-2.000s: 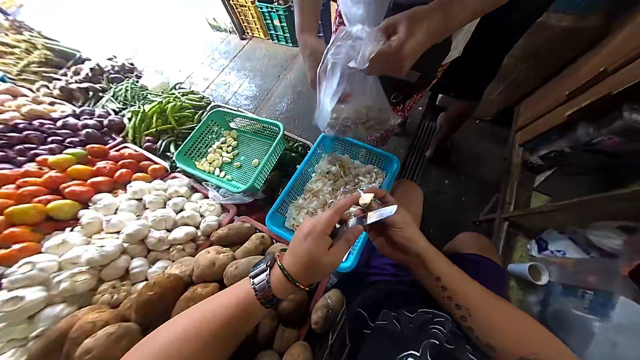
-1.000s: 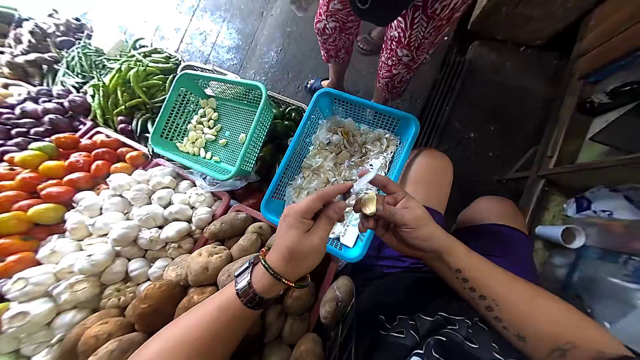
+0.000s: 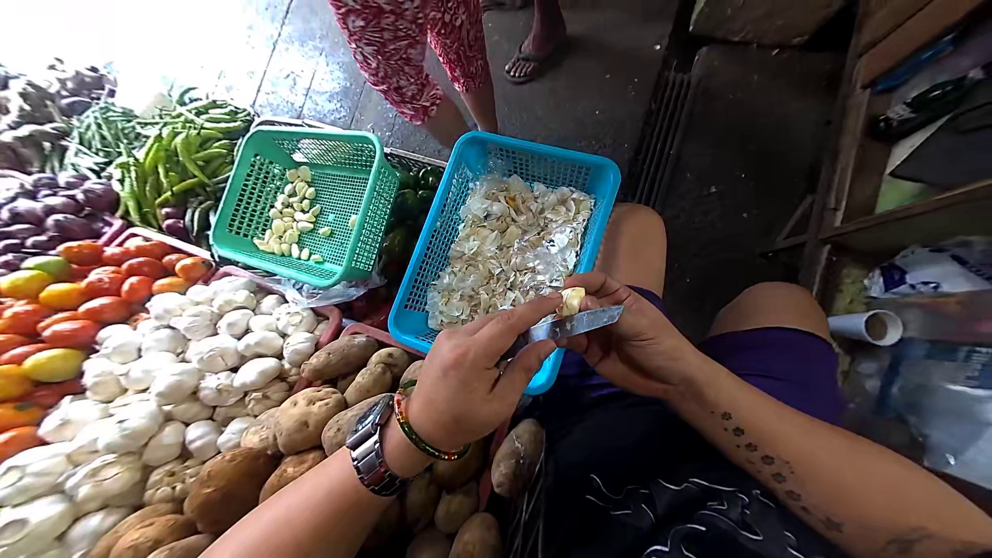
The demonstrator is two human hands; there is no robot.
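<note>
My left hand, with a watch and a beaded bracelet at the wrist, grips a small knife whose handle is mostly hidden by the fingers. Its blade points right, under a garlic clove that my right hand holds between thumb and fingers. Both hands meet over the near edge of a blue plastic basket, in which papery garlic skins are heaped. Left of it, peeled garlic cloves lie in a green plastic basket.
Garlic bulbs, potatoes, tomatoes, small eggplants and green chili peppers fill the left side. Another person's legs stand beyond the baskets. A wooden shelf is at the right.
The other person's hands and plastic bag, seen two seconds ago, are out of view. The knife blade now lies against the clove, after the hands were slightly apart one second ago.
</note>
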